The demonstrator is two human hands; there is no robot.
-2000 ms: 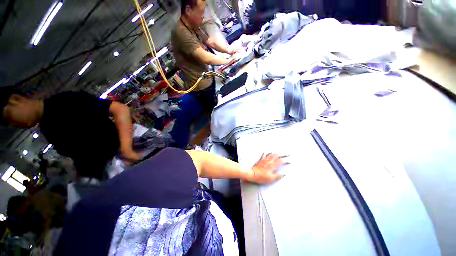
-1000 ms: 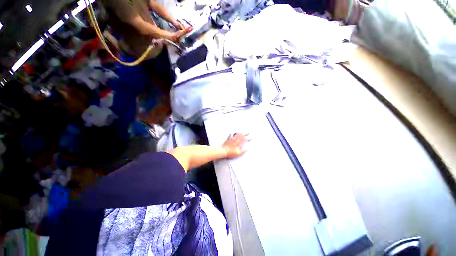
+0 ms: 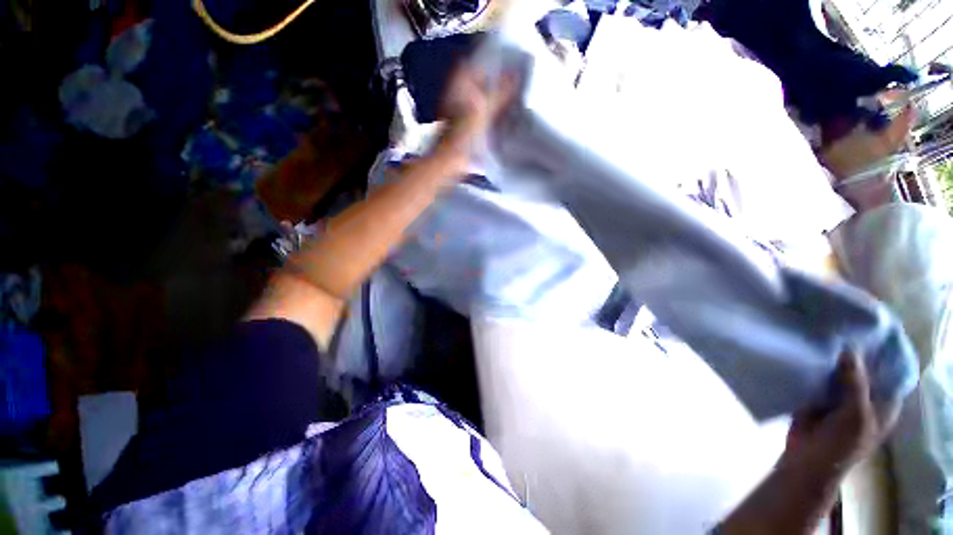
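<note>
A long blue-grey garment panel (image 3: pixel 669 251) is stretched in the air across the pale cloth-covered ironing table (image 3: pixel 596 418). It is blurred and partly folded over. My left hand (image 3: pixel 481 99) is at its far end, at the upper middle, blurred, and grips it. My right hand (image 3: pixel 852 418) grips its near end at the lower right, thumb on top. A pressed stack of light blue-grey panels (image 3: pixel 491 246) drapes over the table's left edge, below my left forearm.
A dark pad (image 3: pixel 439 73) lies at the far left of the table. White cloth pieces (image 3: pixel 679 94) are heaped at the far side. A large pale wrapped bundle (image 3: pixel 904 261) stands at the right. A yellow hose (image 3: pixel 251 31) hangs at the upper left. Scraps litter the dark floor at left.
My left hand has left the table surface and moved forward onto the panel. My right hand has come into view holding its other end. The panel is lifted, and the iron is out of view.
</note>
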